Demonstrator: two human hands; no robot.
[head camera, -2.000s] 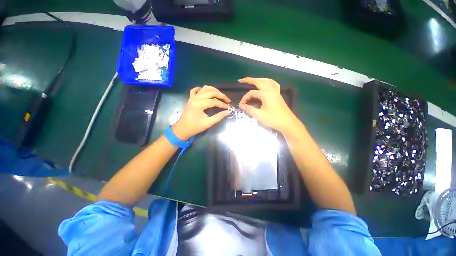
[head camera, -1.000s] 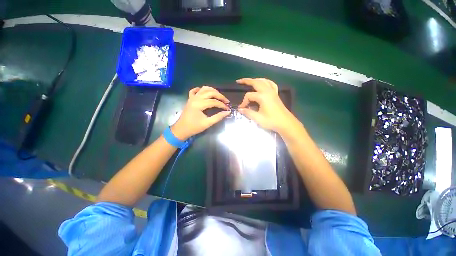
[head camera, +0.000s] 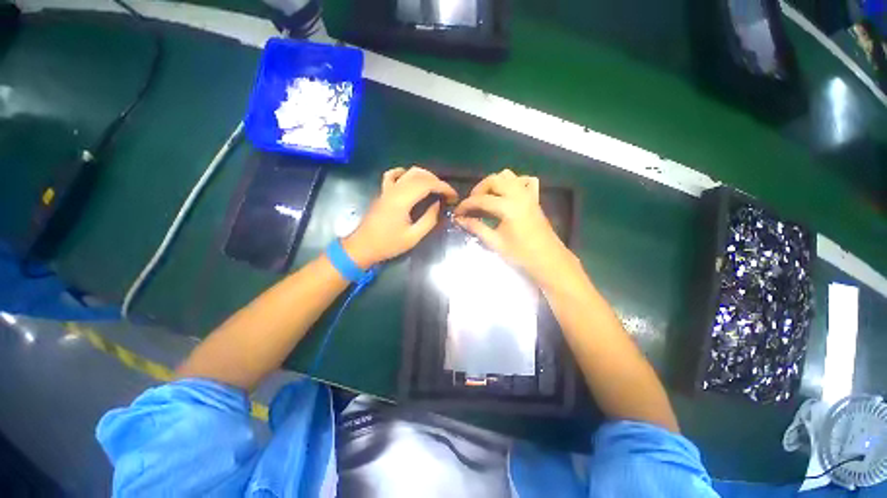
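The tablet unit (head camera: 491, 316), with a glaring silver-white face, lies in a black carrier tray (head camera: 420, 374) in front of me. My left hand (head camera: 394, 222) and my right hand (head camera: 515, 226) meet at its far end, fingertips pinched close together over the dark strip there. My left hand wears a blue wrist strap (head camera: 347, 261) with a thin cord. Something tiny and shiny shows between the fingertips, but I cannot tell what it is or which hand holds it. The fingers hide most of the far end.
A blue bin (head camera: 260, 124) of white pieces and a black smartphone (head camera: 274, 219) are at left, beside a grey cable (head camera: 185, 214). A black parts tray (head camera: 713, 233) full of shiny pieces is at right, with a small fan (head camera: 856, 443). Other trays (head camera: 428, 39) lie beyond the white edge (head camera: 545, 126).
The camera view has shifted slightly. My right hand's raised fingers have curled in closer to the others. Both hands stay at the unit's far end. A far tray has moved right.
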